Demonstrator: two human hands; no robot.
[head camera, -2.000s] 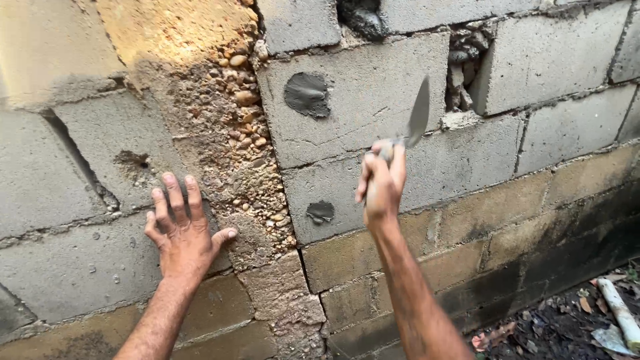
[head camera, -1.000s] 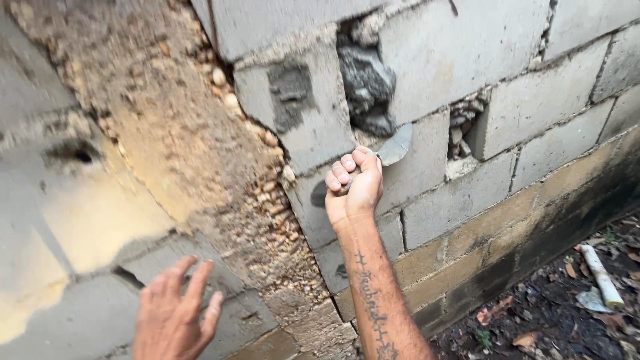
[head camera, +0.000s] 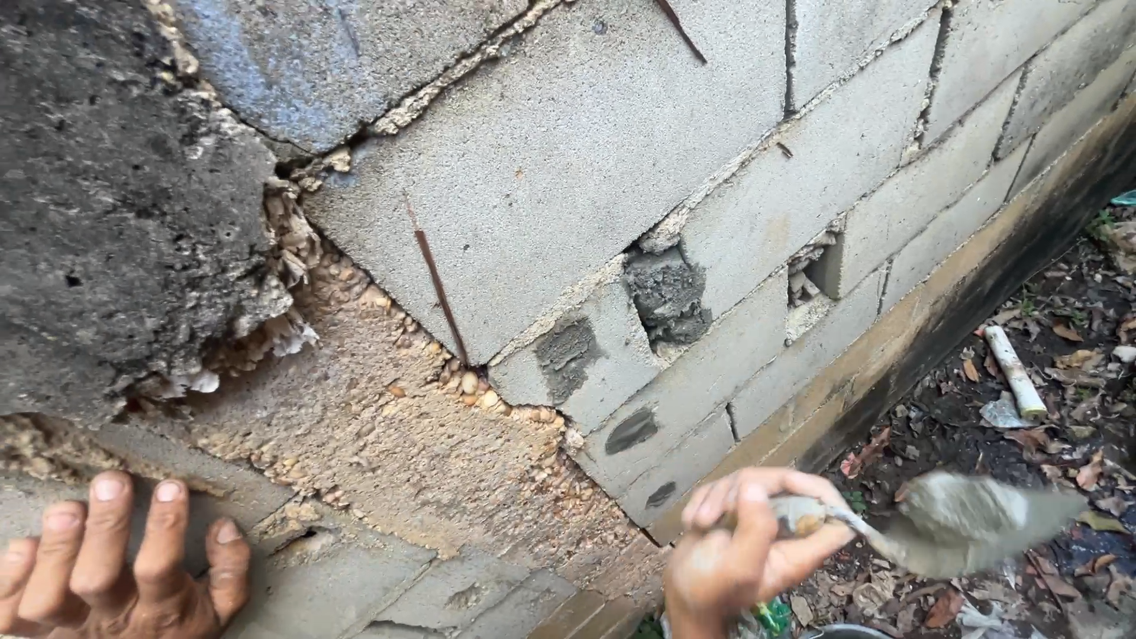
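Observation:
My right hand (head camera: 754, 541) grips the handle of a pointed masonry trowel (head camera: 967, 524) at the lower right, with a lump of wet grey mortar (head camera: 963, 506) on its blade. Fingers spread, my left hand (head camera: 124, 568) rests against the wall at the lower left and holds nothing. Dark wet mortar (head camera: 667, 295) fills a gap between two blocks of the concrete block wall (head camera: 568, 169). Smears of mortar (head camera: 568, 358) mark the blocks beside and below that filling.
A rough pebbly concrete column (head camera: 399, 435) runs diagonally through the wall. Farther right, an open hole (head camera: 809, 275) remains between blocks. Thin rusty rods (head camera: 439, 293) stick out of the wall. A white pipe piece (head camera: 1014, 371) lies on leaf-covered ground at its foot; a container rim (head camera: 848, 632) shows at the bottom.
My right hand has moved away from the wall to the lower right, and the trowel now carries mortar. The view has swung and tilted strongly.

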